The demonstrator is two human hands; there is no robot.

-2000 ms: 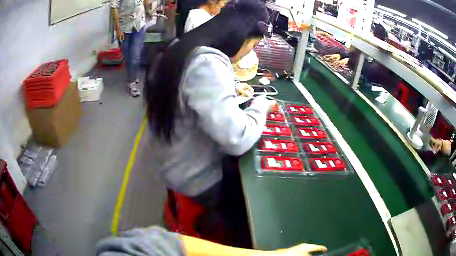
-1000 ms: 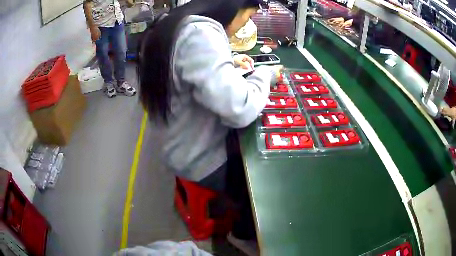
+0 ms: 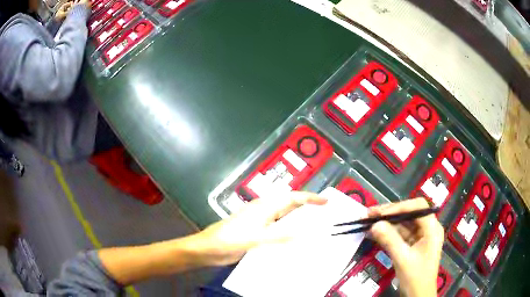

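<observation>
My left hand [image 3: 247,223] holds a blank white sheet [image 3: 308,246] over the near part of a clear blister tray [image 3: 353,156]. My right hand [image 3: 412,246] holds slim black tweezers [image 3: 386,219], their two tips apart over the sheet's right part. Red phone units [image 3: 360,98] lie in the tray pockets, each with a black ring at one end and white patches. The sheet and my hands partly cover some units in the near row. Whether anything is on the tweezer tips is too small to tell.
A second tray with red units [image 3: 126,42] lies at the upper left. Beside it a person in a grey sleeve [image 3: 43,55] works. A pale board [image 3: 430,52] and a tan wooden board [image 3: 517,151] lie beyond my tray. A red stool [image 3: 125,174] stands below the bench edge.
The view has swung right and down from the neighbour onto my own tray. Both my hands are now in view with the sheet and tweezers; earlier only my sleeve, or one arm and hand, showed.
</observation>
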